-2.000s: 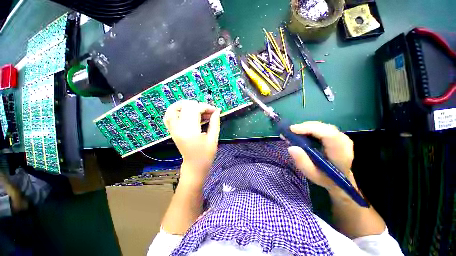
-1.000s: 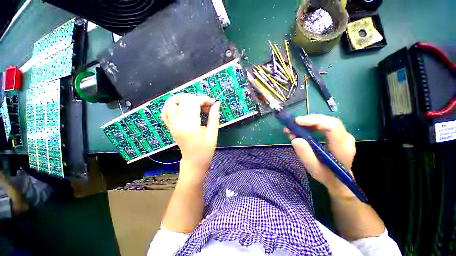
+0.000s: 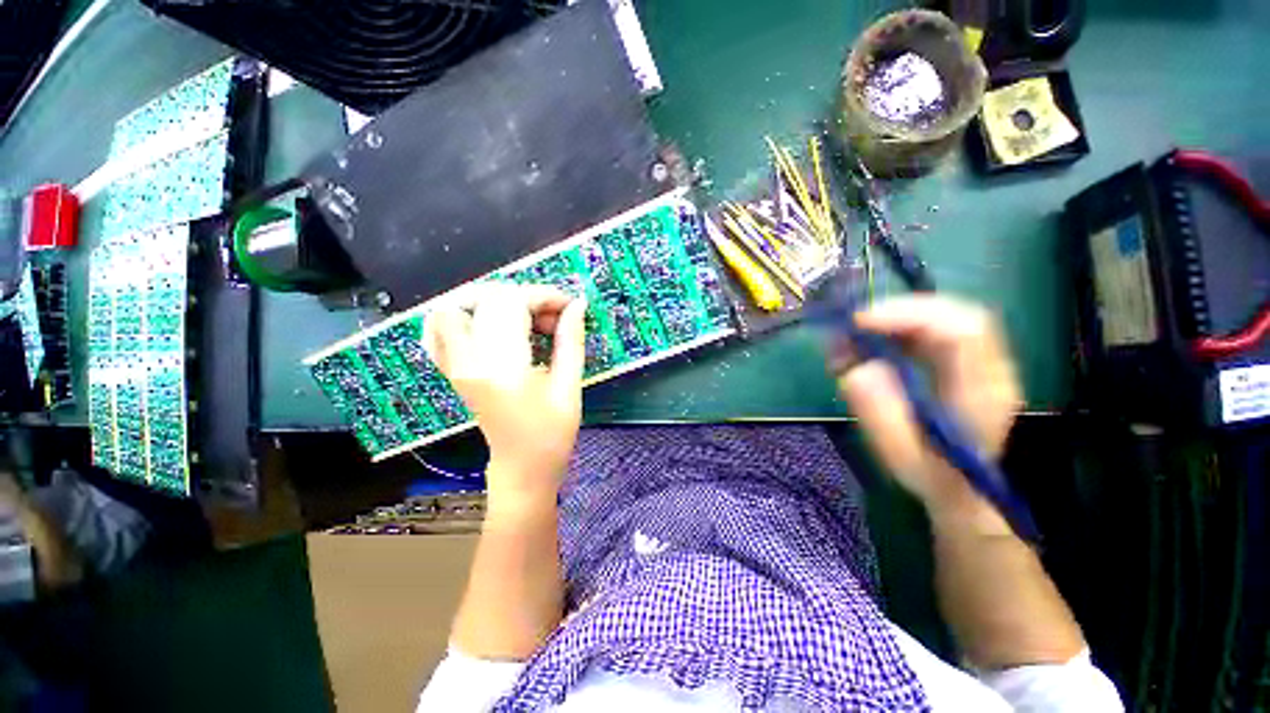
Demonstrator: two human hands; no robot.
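A long green PCB panel with pale edge rails lies slanted at the bench's front edge, against a black plate. My left hand is over the middle of the panel, thumb and forefinger pinched together. Thin solder wire loops out below the panel towards this hand; its end at the fingertips is too small to see. My right hand is blurred and holds the dark blue soldering iron right of the panel. The iron's tip is blurred and cannot be made out.
Thin rods and a yellow-handled tool lie right of the panel. Behind are a dross pot and sponge tray. A black box stands far right. A green-rimmed reel and more panels are left. Another person's arm shows lower left.
My right hand has swung the iron away from the panel and rods, slightly right, and is now blurred. The bench has shifted a little down and right in view. My left hand stays pinched over the panel.
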